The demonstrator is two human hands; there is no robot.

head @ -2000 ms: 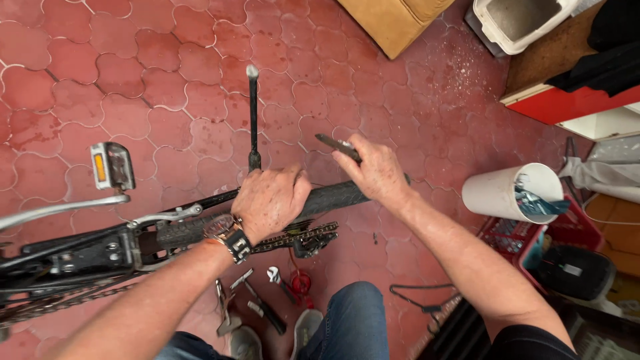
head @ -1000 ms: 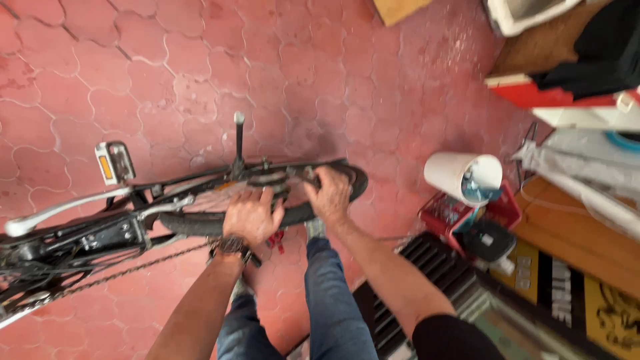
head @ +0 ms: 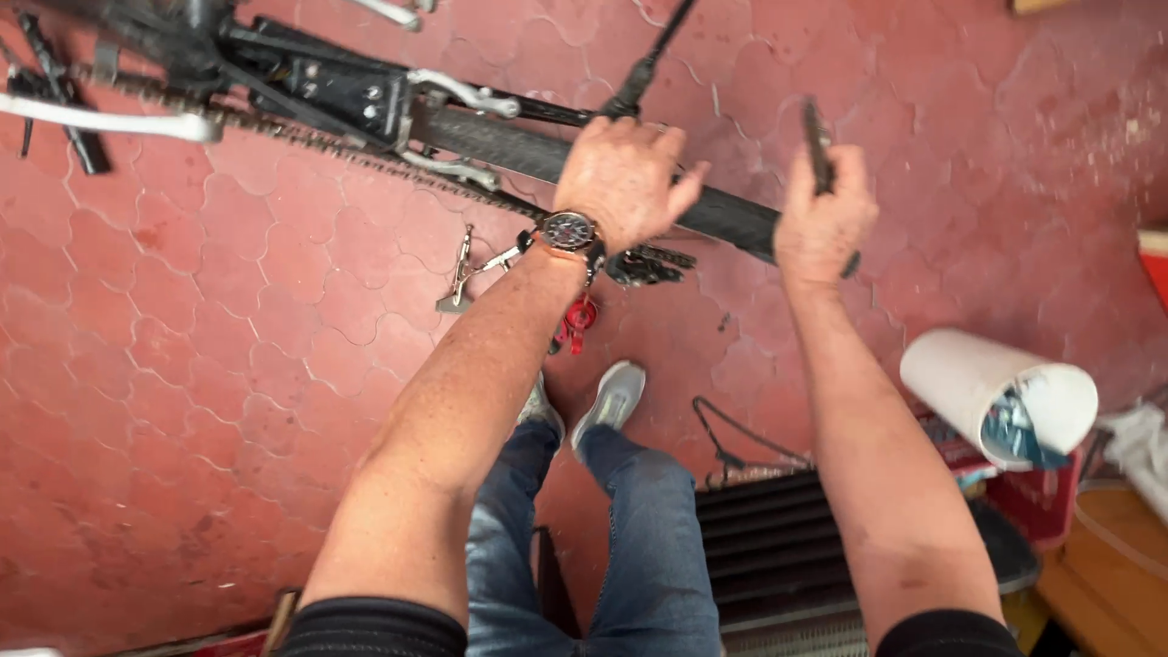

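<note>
A black bicycle runs from the upper left to the middle, its rear tire point(head: 730, 219) seen from above between two silver brake arms point(head: 465, 94). My left hand point(head: 630, 178), with a watch on its wrist, lies over the rear wheel, fingers bent; what is under the palm is hidden. At the tire's far right end, my right hand point(head: 826, 214) is closed on a dark, narrow hand tool point(head: 817, 146) that points up; its exact kind is unclear. The chain point(head: 338, 160) runs along the near side to the rear derailleur point(head: 650, 265), just below my left wrist.
Metal tools point(head: 465, 274) and a red item point(head: 579, 315) lie on the tiled floor near my shoes point(head: 616, 397). To the right stands a white bin point(head: 976, 392) with blue-green contents, beside a red crate point(head: 1058, 502). A black slatted object point(head: 776, 547) is by my right leg.
My right hand was down against the wheel a second ago and is now raised, with the tool plainly visible. The view has shifted considerably.
</note>
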